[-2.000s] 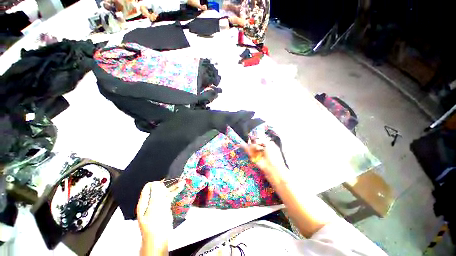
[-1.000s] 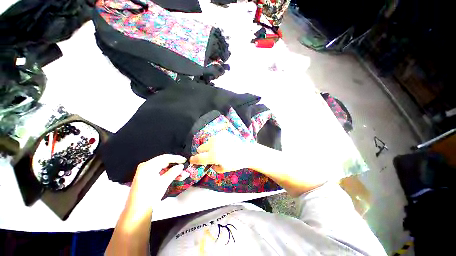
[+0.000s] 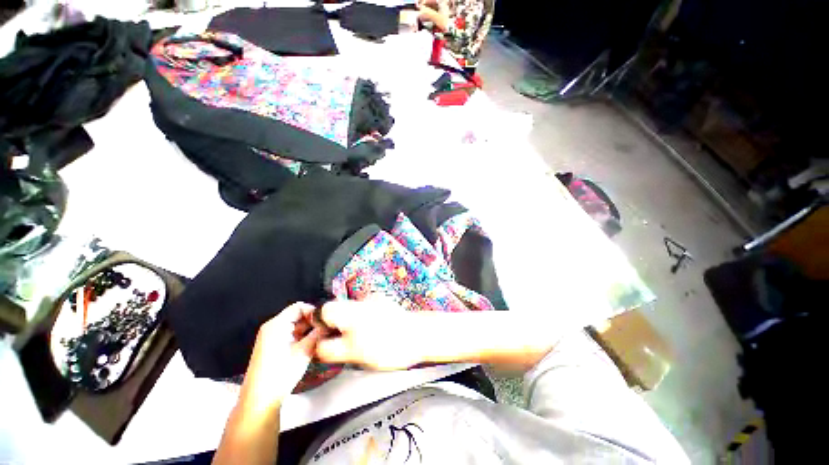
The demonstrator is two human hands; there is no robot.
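Observation:
A black garment (image 3: 264,245) with a bright floral lining (image 3: 393,268) lies on the white table in front of me. My left hand (image 3: 289,341) and my right hand (image 3: 356,334) meet at the garment's near edge, fingertips together and pinching the cloth. Something small and dark shows between the fingertips, too small to name. No needle or thread can be made out. My right forearm lies across the near part of the lining and hides some of it.
A white dish (image 3: 145,313) of small dark buttons stands on a brown board at left. A second floral-lined garment (image 3: 273,91) lies beyond. Black cloth (image 3: 64,77) is heaped at far left. Red items (image 3: 454,93) and a person's hand (image 3: 434,16) are at the far edge.
My right hand has come from the far right of the lining to my left hand at the near edge. Both hands now sit close together. The camera view has also shifted.

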